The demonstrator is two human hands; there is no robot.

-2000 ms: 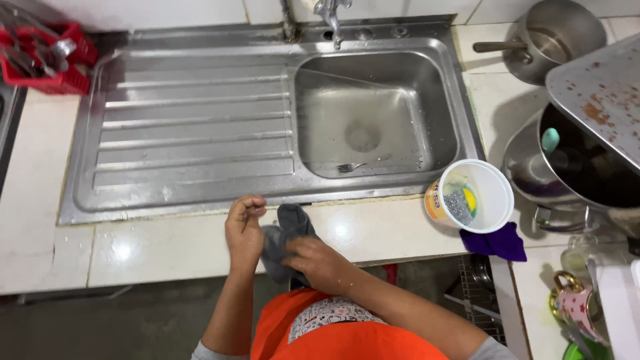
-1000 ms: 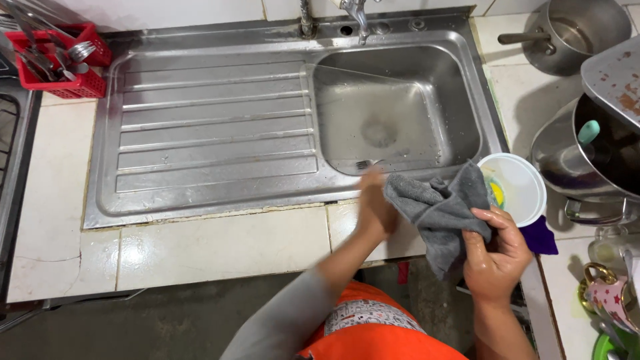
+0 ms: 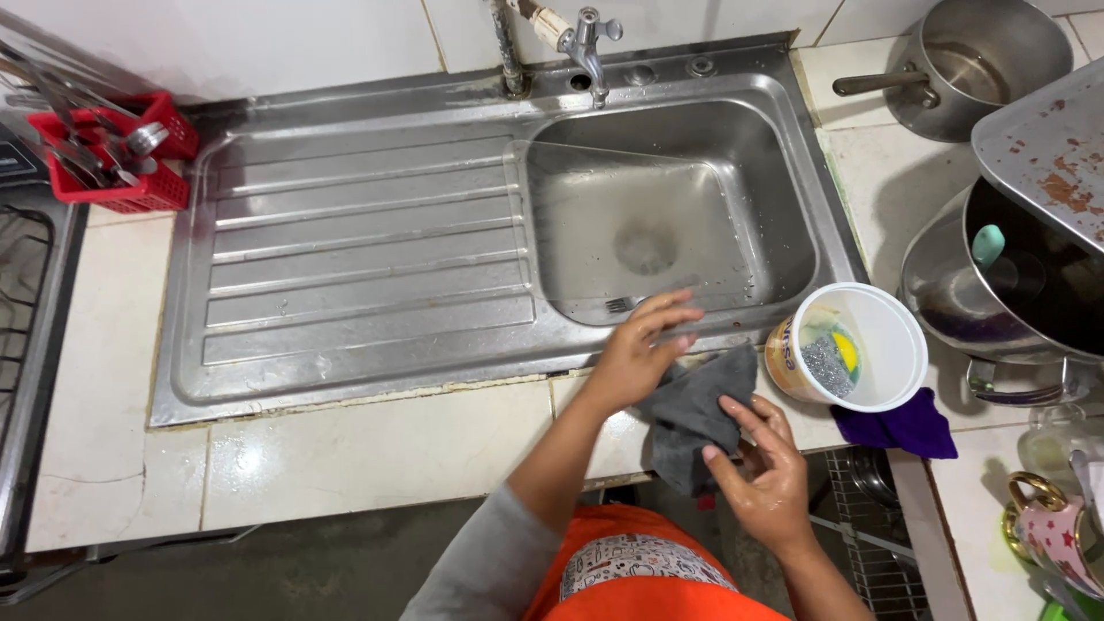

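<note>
A grey cloth (image 3: 699, 414) lies bunched over the front edge of the tiled counter, before the sink basin (image 3: 638, 224). My right hand (image 3: 763, 474) touches the cloth's right side with fingers and thumb spread; whether it grips the cloth is unclear. Above the cloth's left corner, my left hand (image 3: 642, 349) has its fingers apart and holds nothing. A fork (image 3: 619, 304) lies at the basin's near side, in cloudy water. Just right of the cloth stands a white plastic tub (image 3: 897, 345) with a scouring pad (image 3: 828, 362) and something yellow inside.
A purple cloth (image 3: 897, 427) lies by the tub. To the right are a large steel pot (image 3: 936, 285), a stained tray (image 3: 1052, 155), a saucepan (image 3: 1018, 60) and a star-patterned cup (image 3: 1056, 535). Red cutlery baskets (image 3: 129, 190) stand left of the ribbed drainboard (image 3: 362, 250), beside a stove (image 3: 26, 319).
The grey cloth, held up in my right hand a second ago, is now lower, on the counter edge. My left hand has moved from beside it to above its left corner.
</note>
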